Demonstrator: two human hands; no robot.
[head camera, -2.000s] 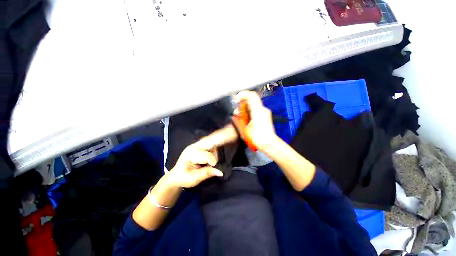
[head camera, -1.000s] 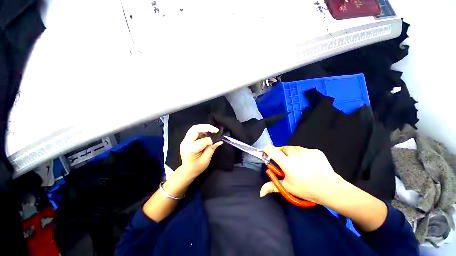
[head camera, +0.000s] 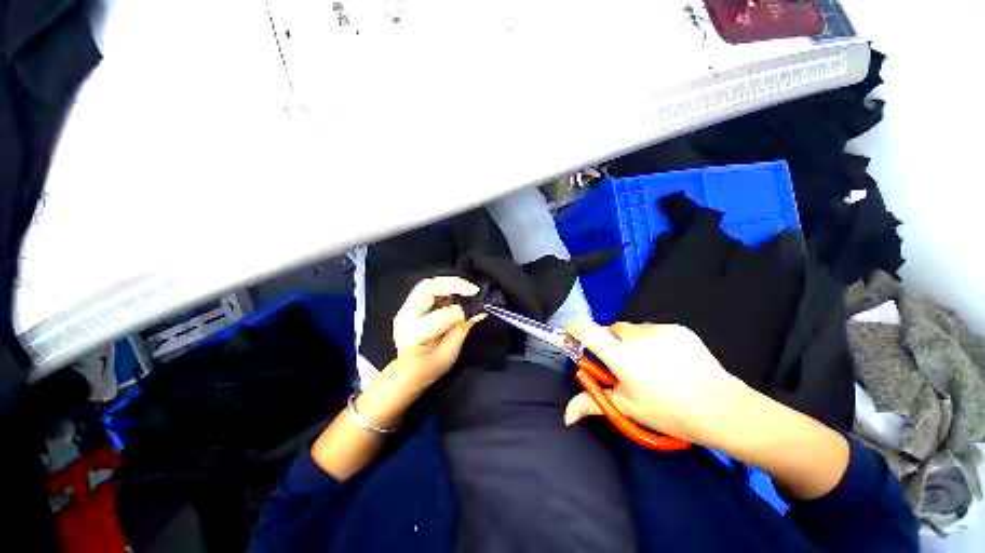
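My left hand (head camera: 434, 324) pinches the edge of a black garment piece (head camera: 529, 283) over my lap, just below the table's front edge. My right hand (head camera: 659, 378) holds the scissors (head camera: 624, 419) by their orange handles. The silver blades point left, and their tips touch the cloth beside my left fingertips. The blades look nearly closed. The bunched cloth hides exactly where the tips meet it.
The white table (head camera: 356, 119) with a ruler-marked edge spans the top, a dark red object (head camera: 765, 17) at its right end. A blue crate (head camera: 745, 194) holding black pieces (head camera: 718, 308) stands right, grey speckled cloth (head camera: 902, 351) beyond it. A red crate (head camera: 86, 502) is lower left.
Two seconds ago my right hand was raised near the table edge with the scissors. It has come down to the right, and the blades now reach the cloth. Over the last second both hands barely moved.
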